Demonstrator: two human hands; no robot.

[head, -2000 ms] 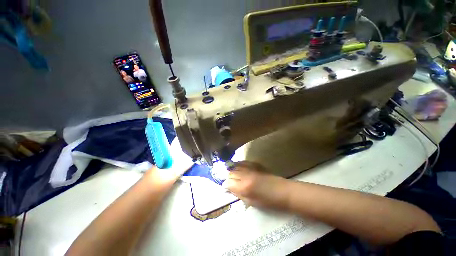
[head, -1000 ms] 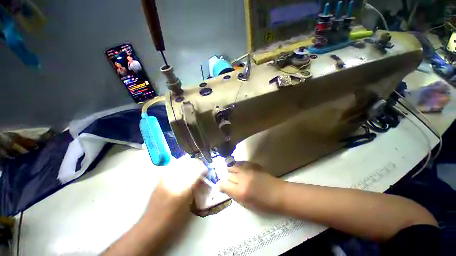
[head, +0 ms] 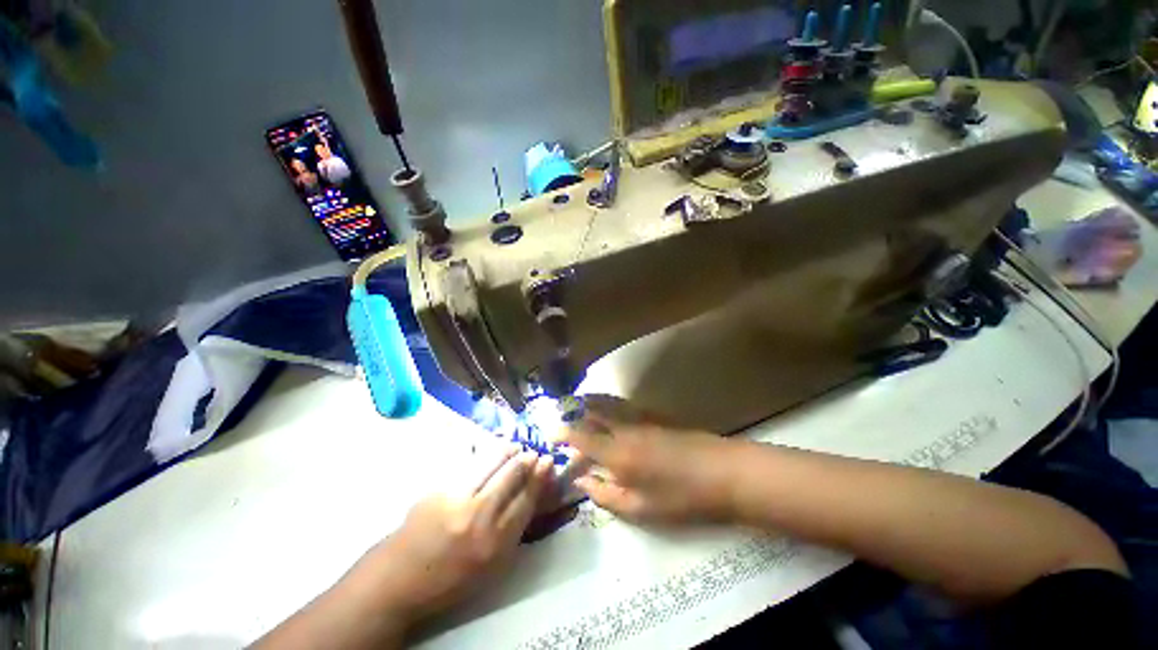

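Note:
A beige sewing machine [head: 762, 254] stands on the white table, its needle area brightly lit. A navy fabric piece with a white band [head: 201, 396] lies behind and left of the machine head; a bluish part [head: 536, 438] shows under the needle area. My left hand [head: 476, 527] lies flat in front of the needle, fingertips at the cloth. My right hand [head: 635, 460] is just right of the needle, fingers bent at the cloth edge. The glare and fingers hide whether either hand pinches the cloth. A blue lamp-like bar [head: 384, 356] hangs beside the needle end.
A lit smartphone [head: 330, 187] leans on the grey wall. A brown-handled tool [head: 370, 66] stands at the head's left end. Small spools [head: 832, 70] sit on top, before a yellowish control panel [head: 711, 64]. Cables [head: 959, 318] lie behind at right. A ruler scale [head: 762, 559] marks the table front.
My left hand has moved from beside the needle, under the lamp, to in front of it and now lies flatter. My right hand has shifted slightly. The view has shifted a little.

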